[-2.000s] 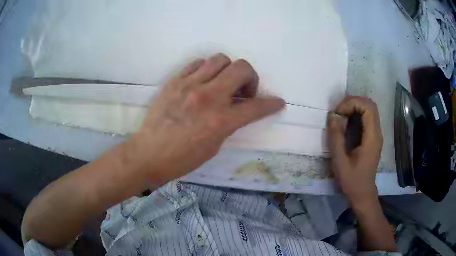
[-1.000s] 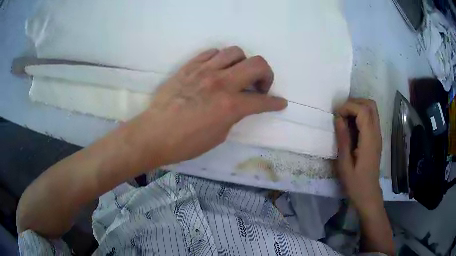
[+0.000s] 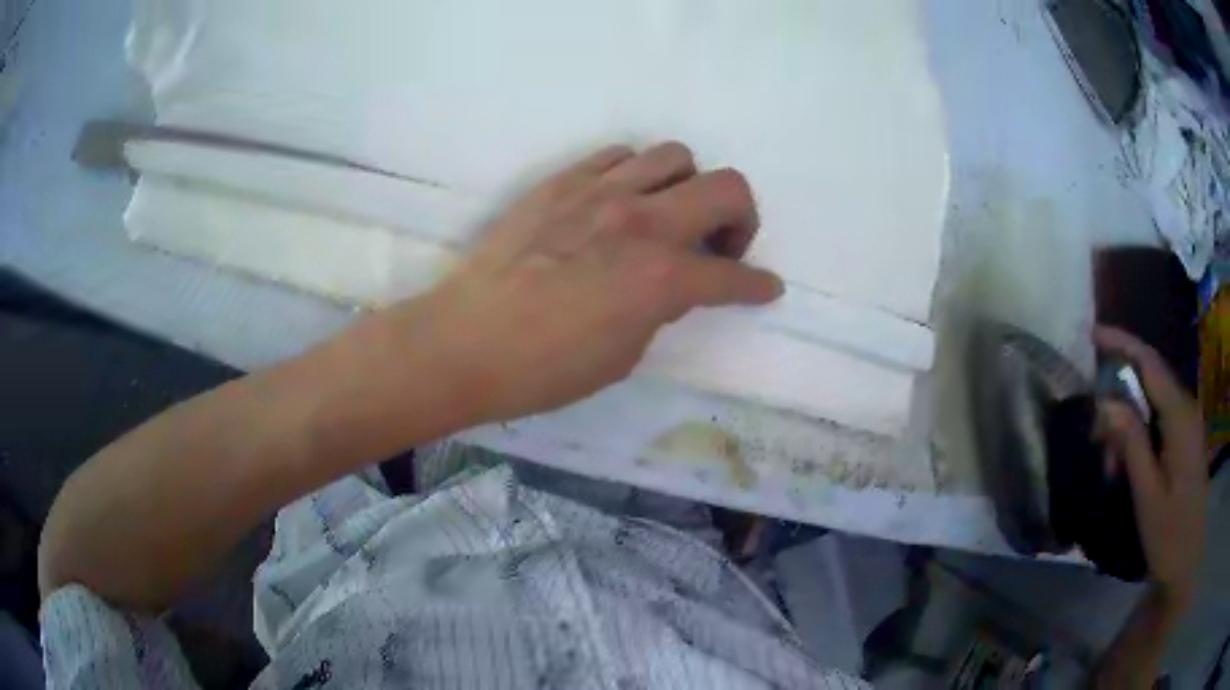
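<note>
The cream garment panel point(image 3: 540, 81) lies over much of the table. A folded narrow band point(image 3: 297, 178) runs along its near edge, with a dark flat strip template point(image 3: 101, 144) showing at its left end. My left hand point(image 3: 607, 276) rests on the fold, thumb pressing near its edge and fingers curled; the cloth beneath the palm is hidden. My right hand point(image 3: 1157, 452) is around the handle of the steam iron point(image 3: 1032, 438) at the right, slightly blurred. The iron's soleplate side faces left, beside the panel's right end and apart from it.
A dark reddish-brown rest pad point(image 3: 1147, 297) shows behind the iron. A dark oval object point(image 3: 1095, 57) and a crumpled white bundle point(image 3: 1180, 162) are at the upper right. The table's front edge point(image 3: 836, 502) curves past stained cloth.
My right hand has let go of the fold's right end and taken hold of the iron. The iron has moved left off its pad. My left hand stays on the fold.
</note>
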